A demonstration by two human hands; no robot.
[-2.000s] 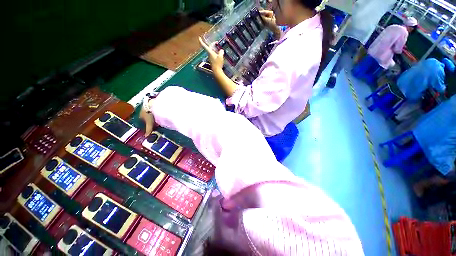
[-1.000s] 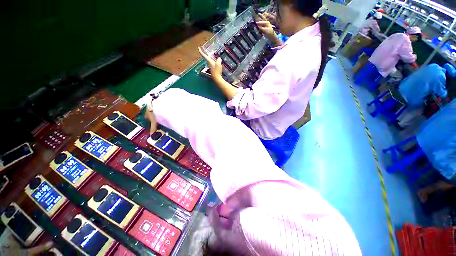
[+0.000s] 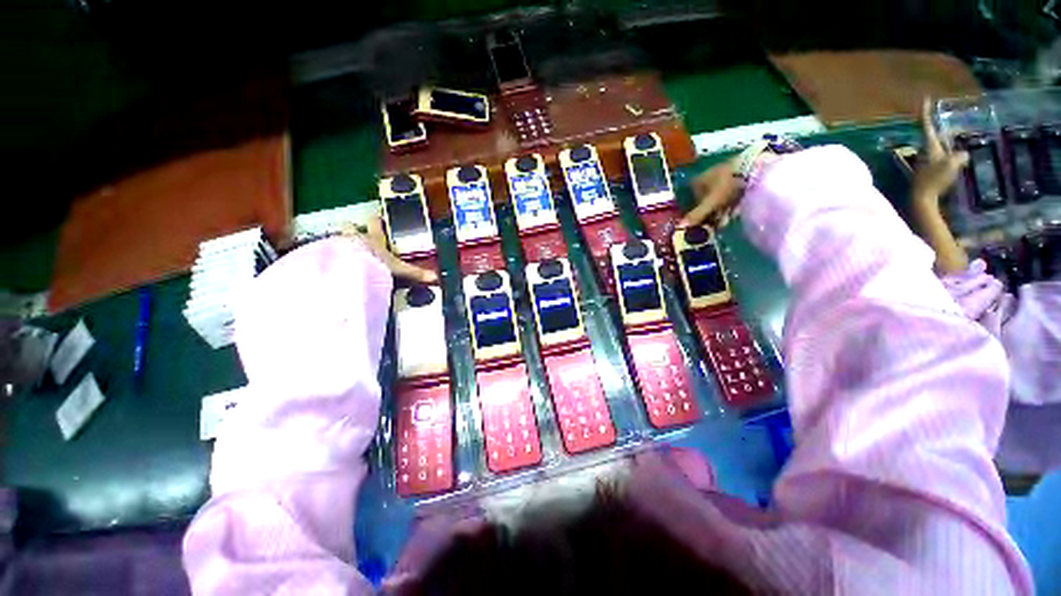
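Open red-and-gold flip phones (image 3: pixel 579 402) lie in two rows in a clear tray (image 3: pixel 465 495). In the back row, three middle screens (image 3: pixel 529 193) are blue-lit; the two outer ones are dark. In the front row, the leftmost screen (image 3: pixel 421 333) is white; the others are dark with a lit line of text. My left hand (image 3: pixel 393 254), partly hidden by its sleeve, reaches over the back-left phone's keypad with a finger extended. My right hand (image 3: pixel 712 196) has a fingertip at the back-right phone's keypad (image 3: pixel 661 224). Neither hand visibly holds anything.
White batteries (image 3: pixel 221 285) stand stacked left of my left sleeve, with loose ones (image 3: pixel 79 405) and a blue pen (image 3: pixel 142 332) further left. Set-aside phones (image 3: pixel 454 105) lie on a brown board (image 3: pixel 582 107) behind. A person's hand (image 3: pixel 937 169) is beside another tray (image 3: pixel 1012 175) at right.
The view has swung from the right to face the tray. My left hand now shows clearly over the tray's left side. My right hand is still at the back-right phone.
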